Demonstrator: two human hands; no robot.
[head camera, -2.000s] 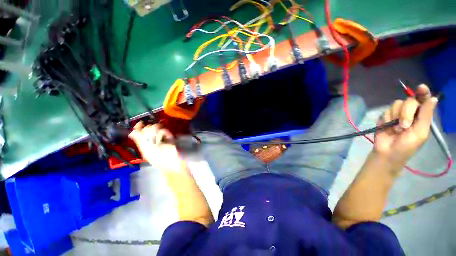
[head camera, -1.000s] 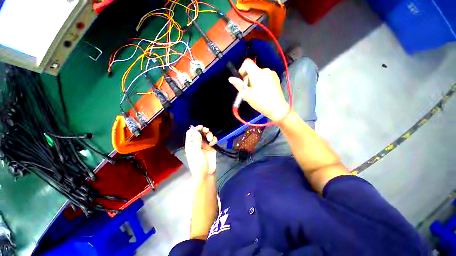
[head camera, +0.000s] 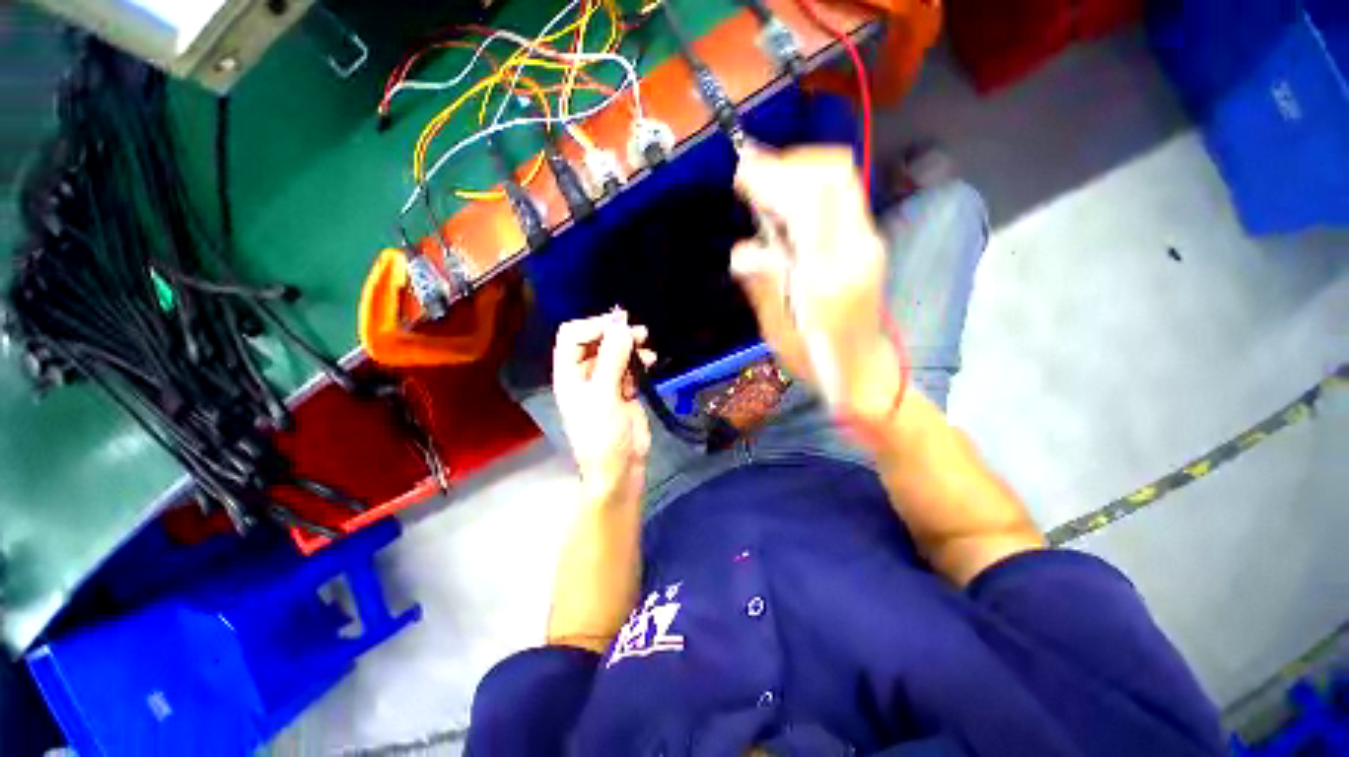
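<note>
My left hand (head camera: 599, 392) is closed on one end of a black cable assembly (head camera: 673, 425), with a tiny pale tip at the fingertips. The cable hangs towards my lap. My right hand (head camera: 817, 274) is motion-blurred, its fingertips at a black test connector (head camera: 716, 98) on the orange-brown fixture board (head camera: 673, 89). A pale streak in that hand looks like the test probe (head camera: 786, 266); its tip is hidden. Whether a plug is also held there cannot be told. The red probe lead (head camera: 864, 111) runs down to the right hand.
Yellow, white and red fixture wires (head camera: 518, 89) tangle behind the board. An orange clamp (head camera: 388, 318) grips its left end. A dark cable pile (head camera: 148, 296) lies left, above a red bin (head camera: 348, 444) and blue stool (head camera: 193, 651). A blue bin (head camera: 710, 370) is between my knees.
My hands have come together from wide apart. My right hand has moved up to the board's connectors. My left hand now pinches the cable end in front of my lap. The view has turned.
</note>
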